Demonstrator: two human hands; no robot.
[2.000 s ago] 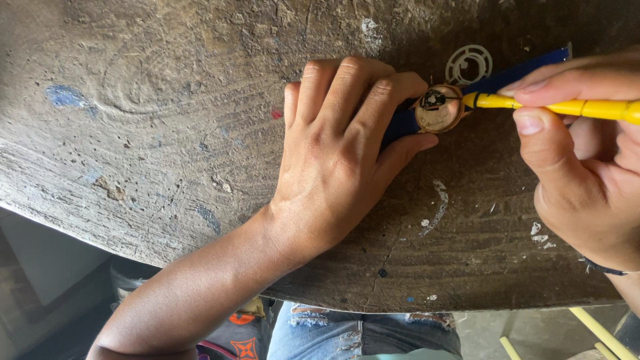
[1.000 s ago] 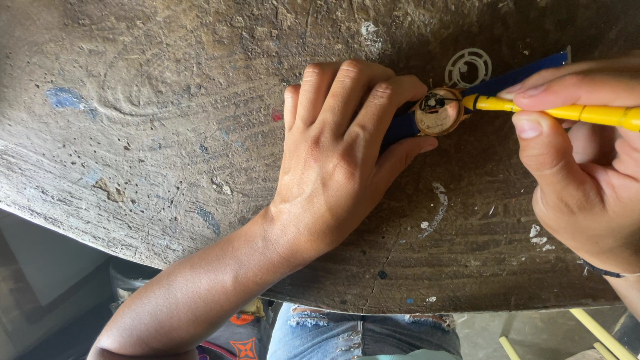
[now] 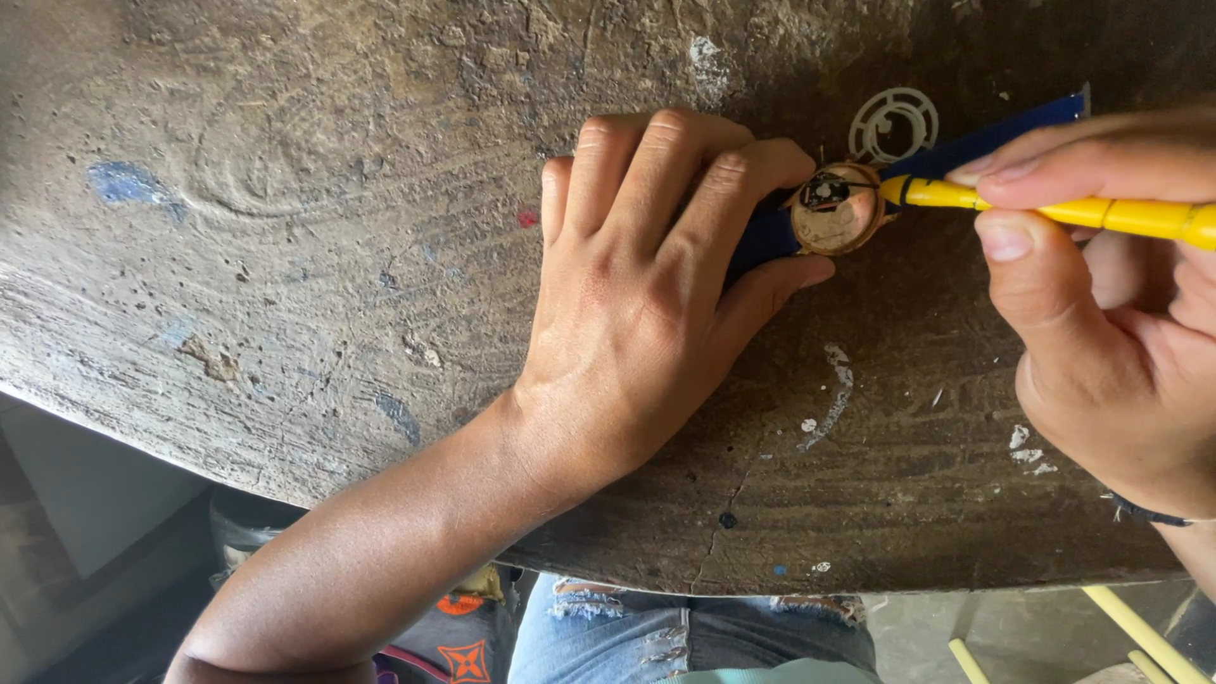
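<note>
A wristwatch (image 3: 836,214) with a gold-coloured case and its back off lies on the table, its inner works showing. Its blue strap (image 3: 997,128) stretches up to the right; the other strap half runs under my left hand (image 3: 636,275). That hand grips the case between thumb and forefinger, palm down. My right hand (image 3: 1092,266) holds a yellow-handled pointed tool (image 3: 1045,204), with its dark tip end at the right side of the open case. Just above the watch lies a white plastic ring (image 3: 894,125) with spokes, perhaps a movement holder; it touches or nearly touches the strap.
The worn wooden table (image 3: 380,285) has blue and white paint marks and a curved front edge. Below that edge are jeans (image 3: 684,632) on the person's legs, a dark bag (image 3: 465,646) with an orange pattern, and pale yellow rods (image 3: 1145,632) at the lower right.
</note>
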